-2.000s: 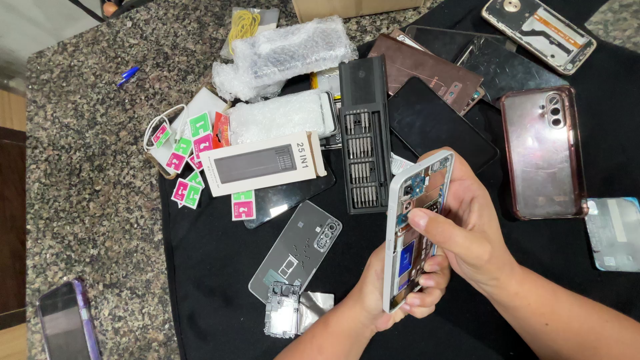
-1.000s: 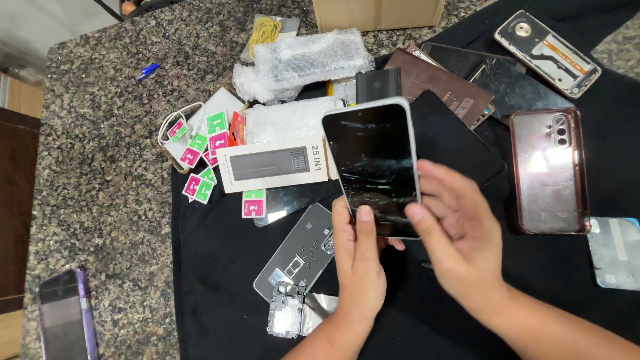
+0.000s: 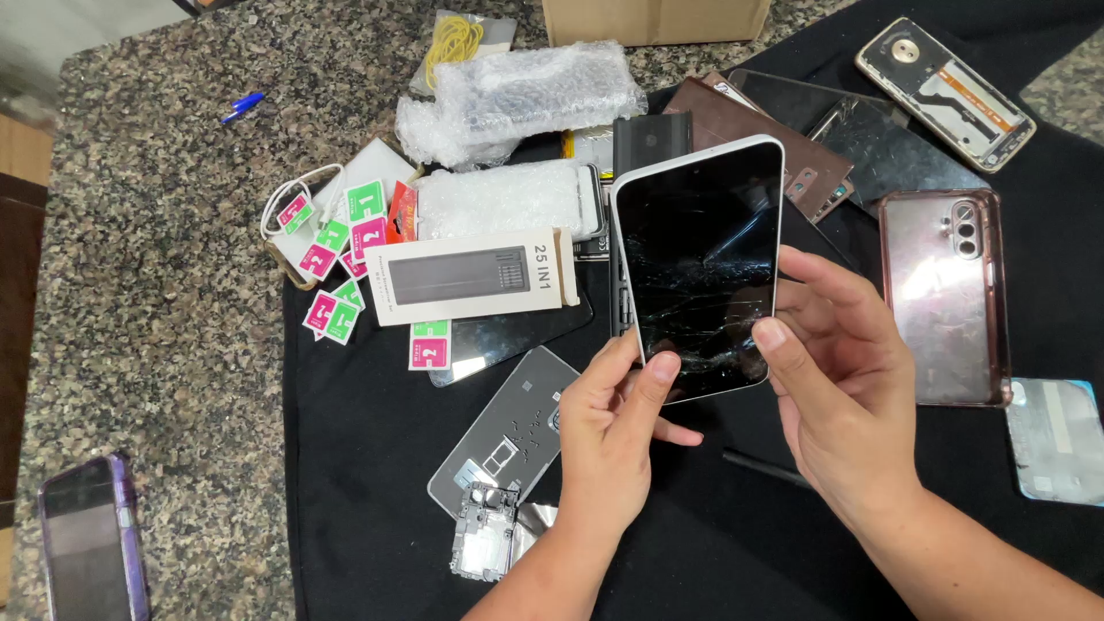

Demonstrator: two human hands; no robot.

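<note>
A white-framed smartphone [image 3: 703, 267] with a cracked black screen is held up, screen toward me. My left hand [image 3: 617, 423] grips its lower left corner, thumb on the glass. At the right edge my right hand [image 3: 841, 379] holds it between thumb and fingers. Under the phone lies a black screwdriver kit case [image 3: 651, 142], mostly covered. Near my left hand rest a grey phone back cover [image 3: 509, 423] with small screws and a SIM tray on it, and a metallic phone inner frame piece [image 3: 486, 535]. A thin black tool [image 3: 763, 467] lies below the phone.
Left of the phone are a screwdriver set box [image 3: 470, 276], bubble-wrapped items [image 3: 535, 95] and wipe packets [image 3: 336, 310]. To the right lie a clear phone case [image 3: 944, 302], an opened phone [image 3: 949, 95] and a silvery battery-like sheet [image 3: 1056, 440]. A purple-edged phone [image 3: 90, 543] sits on the granite.
Two seconds ago the held phone showed its exposed inside; it has been turned so its cracked screen faces me. My right hand has moved from its open side to its right edge.
</note>
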